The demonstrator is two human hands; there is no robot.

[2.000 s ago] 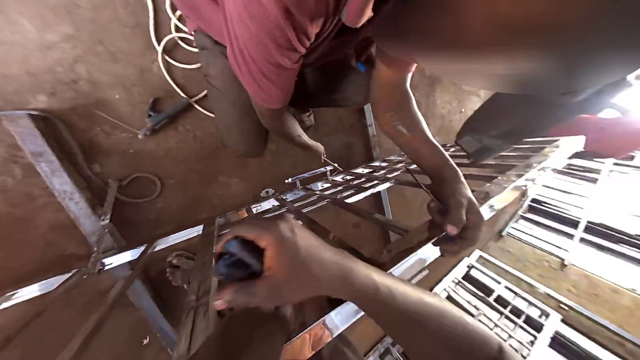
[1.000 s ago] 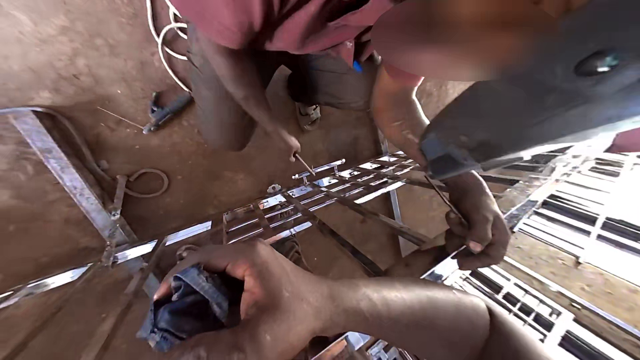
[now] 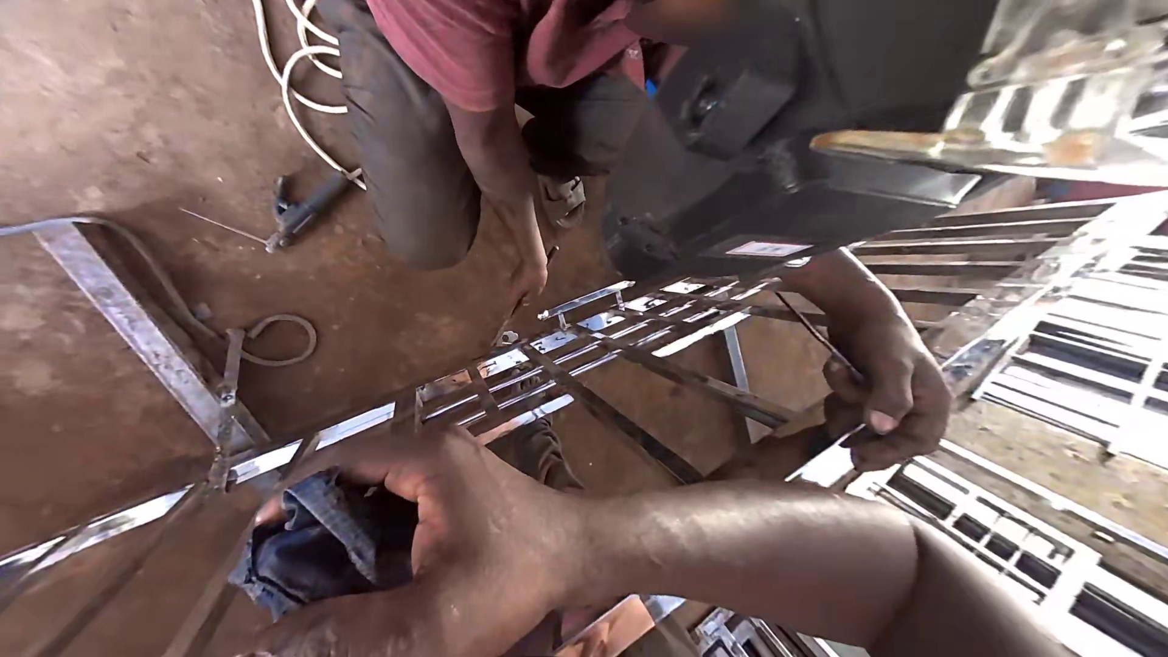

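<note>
My right hand [image 3: 456, 538] reaches in from the lower right and is closed around a crumpled dark blue cloth [image 3: 319, 538]. It is over the near side of a metal grille frame [image 3: 538, 365] of crossed flat bars; whether hand or cloth touches it is unclear. My left hand is not in view. Across the grille, a co-worker's hand [image 3: 525, 274] holds a thin rod near a small bar [image 3: 589, 299] on the frame. Another hand [image 3: 885, 401], on the right, grips a thin dark rod [image 3: 821, 338] beside a bright metal strip [image 3: 826, 461].
A co-worker in a red shirt [image 3: 474, 55] kneels opposite. A dark face shield [image 3: 730, 155] covers the upper right. An electrode holder [image 3: 310, 208] and coiled white cable [image 3: 297, 91] lie on the dirt floor. A steel bar [image 3: 137, 328] is left; more white grilles [image 3: 985, 538] are right.
The dark face shield has come farther into view from the upper right. My right hand keeps hold of the cloth, more of which shows now. The co-worker's rod hand has shifted over the grille.
</note>
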